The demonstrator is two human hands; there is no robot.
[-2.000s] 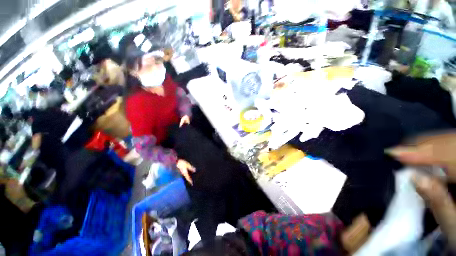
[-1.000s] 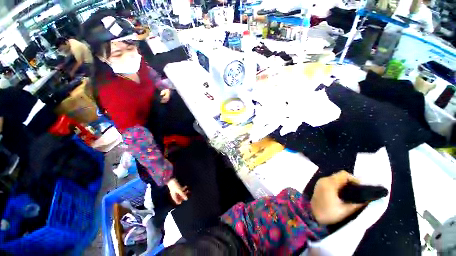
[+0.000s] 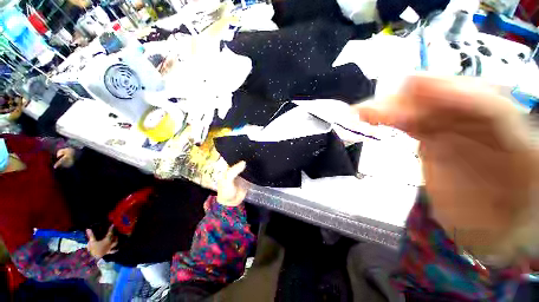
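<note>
A black speckled garment piece (image 3: 278, 159) lies folded near the table's front edge, with a white piece (image 3: 295, 121) on and behind it. My left hand (image 3: 231, 186) is at the front edge, its thumb raised beside the black piece's left corner; whether it grips the cloth I cannot tell. My right hand (image 3: 467, 159) is large and blurred, raised over the right side of the table, fingers stretched left, with nothing visible in it. It hides part of the table and machine area.
A large black panel (image 3: 289, 65) lies behind. White scraps (image 3: 221, 76), yellow tape (image 3: 158, 122) and a small fan (image 3: 123, 81) are at left. White machine parts (image 3: 461, 35) show at upper right. A person in red (image 3: 29, 200) is at left. A marked strip (image 3: 331, 219) runs along the front edge.
The view has swung right. The white piece my left hand held up now lies with the black piece on the table. My left hand is at the edge; my right hand has come into view.
</note>
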